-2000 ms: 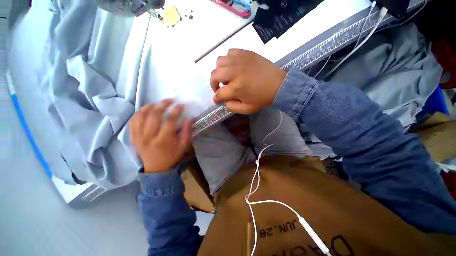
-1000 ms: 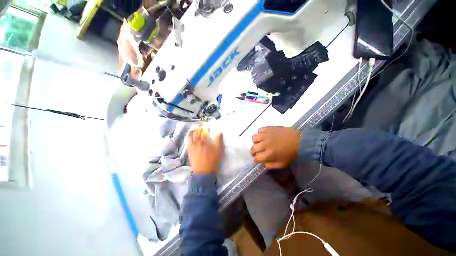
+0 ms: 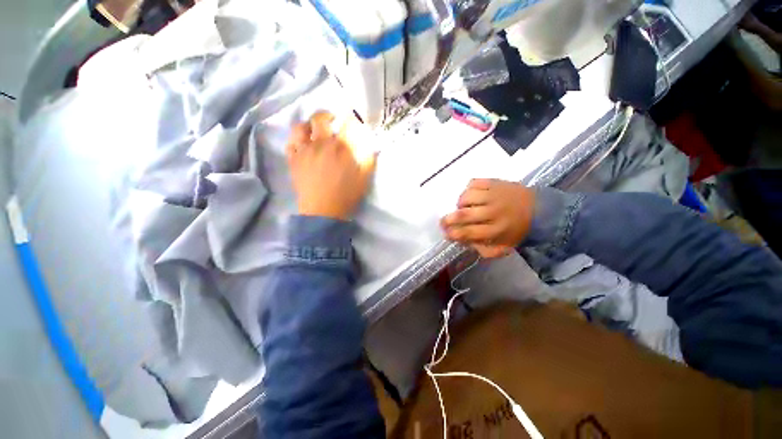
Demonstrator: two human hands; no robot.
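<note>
Light grey fabric [image 3: 231, 223] lies in loose folds over the left of the white table and under the needle area [image 3: 386, 120] of the sewing machine [image 3: 377, 43]. My left hand [image 3: 330, 167] rests on the fabric just left of the needle area, palm down, fingers slightly apart. My right hand [image 3: 490, 216] is at the table's front edge, right of the needle, with its fingers curled and fingertips together at the fabric's bright near edge. Glare hides whether it pinches the cloth.
Dark labels [image 3: 527, 99] lie right of the needle, with pink and blue snips [image 3: 470, 115] beside them. A black device [image 3: 633, 69] with white cables is at the table's right. A ruler [image 3: 412, 279] runs along the front edge. Grey fabric [image 3: 639, 159] is heaped beyond it.
Since one second ago, the view has shifted and the machine head shows higher up. My left hand lies flatter on the cloth, left of the needle. My right hand stays near the front edge.
</note>
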